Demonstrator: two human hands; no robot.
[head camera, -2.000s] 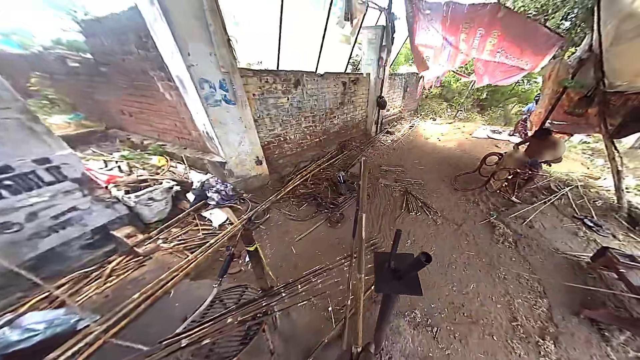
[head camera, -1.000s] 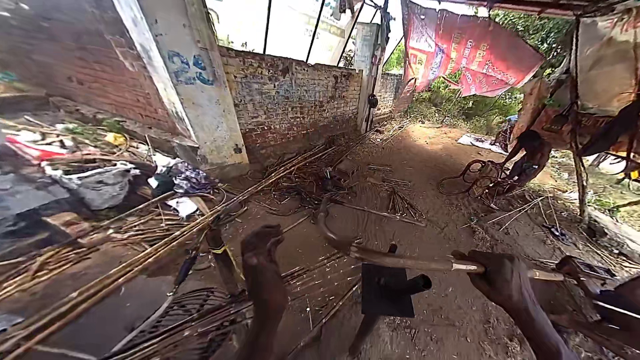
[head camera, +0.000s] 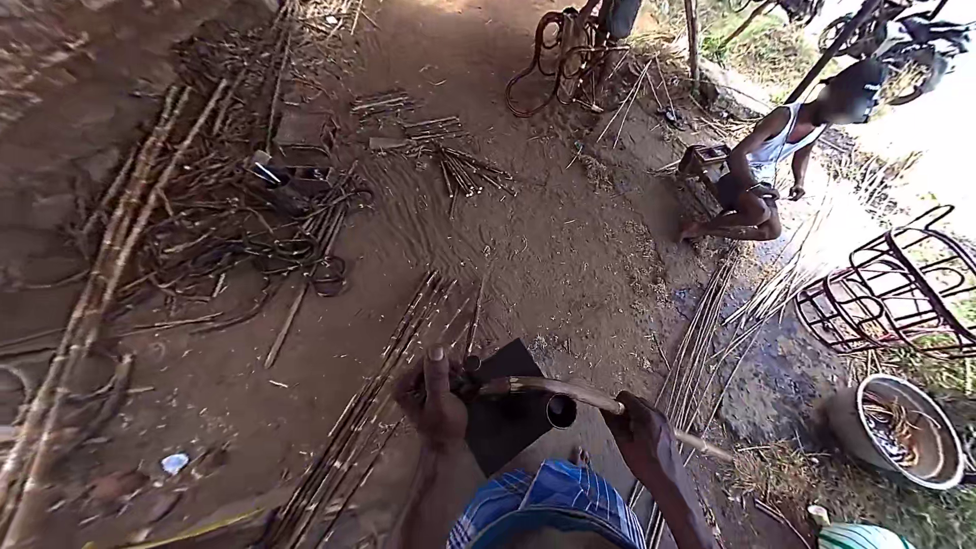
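Observation:
A curved cane pole runs across in front of my body. Around its right part my right hand is closed, and the pole's end sticks out beyond it. At the pole's left end is my left hand, its thumb up; its fingers are partly hidden, and I cannot tell how firmly they hold. Just behind and below the pole stands a dark metal plate with short round pipes on it, one of them open toward me.
Cane bundles lie on the ground at left, centre-left and right. A person in a white vest sits upper right. Bent-cane frames and a metal tub holding strips stand at right. Another person is partly seen at the top.
The view has swung down and right. Two seconds ago no hands were seen; one second ago my left hand was off the pole, raised beside it. Now it is at the pole's left end.

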